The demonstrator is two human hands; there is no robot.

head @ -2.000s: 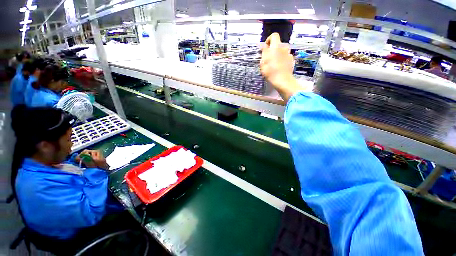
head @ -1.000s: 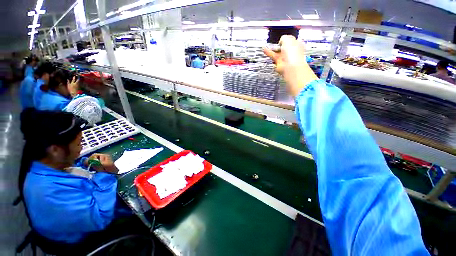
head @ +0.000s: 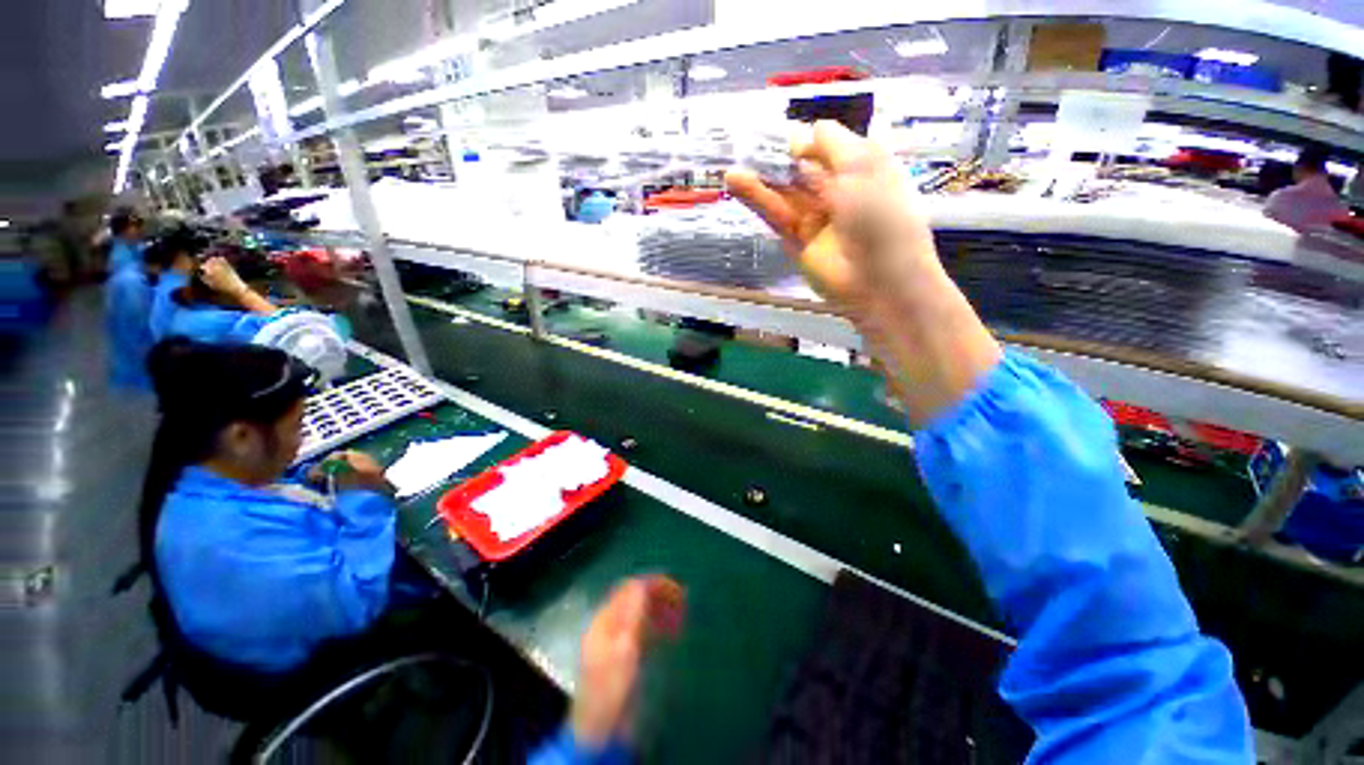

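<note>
My right hand is raised at the upper centre, in front of the overhead shelf. Its thumb is apart from its curled fingers, and I can make out nothing held. A black block-like object shows behind and above the fingers. My left hand is low at the centre over the green bench and is motion-blurred. A reddish-brown patch shows at its fingertips; whether it is a held thing is unclear. A black tray lies at the bench's near right, partly cut off by the lower edge.
A red bin of white pieces stands left on the bench, near white sheets and a white celled tray. A neighbouring worker sits at left in a wheelchair. The dark green conveyor carries scattered small parts. Stacked clear trays fill the shelf.
My left hand has come into view from below. My right hand has moved away from the black block-like object and looks larger. The view has shifted, showing more floor at left.
</note>
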